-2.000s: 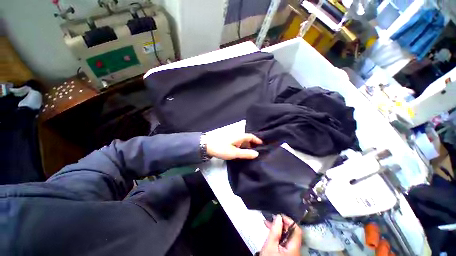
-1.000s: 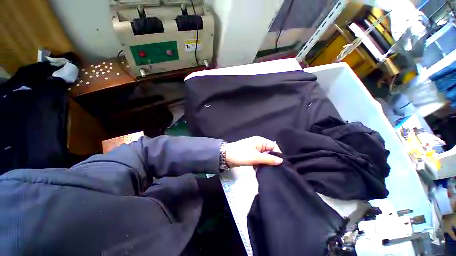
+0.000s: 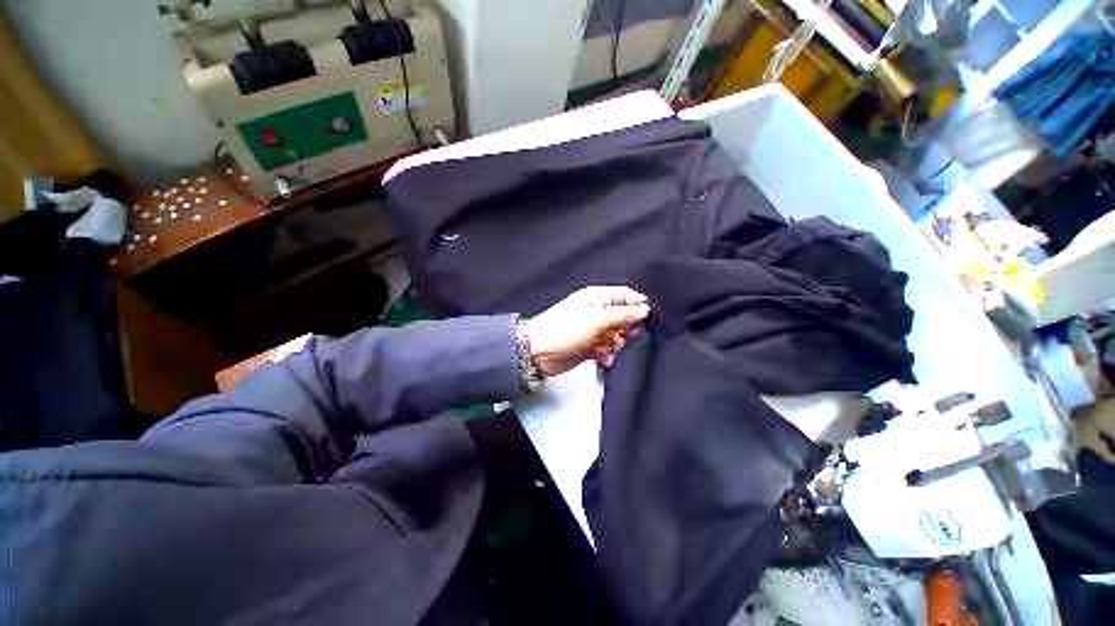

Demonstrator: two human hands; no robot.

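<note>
My left hand (image 3: 585, 330) pinches the upper corner of a dark garment piece (image 3: 685, 471) between thumb and fingers, held slightly raised. The cloth hangs from my fingertips and runs right to the needle area (image 3: 813, 501) of the white overlock machine (image 3: 923, 489). Its lower part spreads over the table's front edge. A bunched dark pile (image 3: 807, 306) lies behind it, and a flat dark panel (image 3: 550, 220) lies at the back left. My right hand is not in view.
The white table (image 3: 569, 428) shows beside the cloth, with a raised white trough wall (image 3: 783, 135) behind. A cream box with a green panel (image 3: 324, 116) stands by the wall, near a brown table with small pale discs (image 3: 183, 226). An orange knob (image 3: 943, 599) shows at the lower right.
My left hand went from resting on the cloth to pinching and lifting its corner. My right hand, earlier near the machine with a small dark tool, has left the view. The camera view has shifted.
</note>
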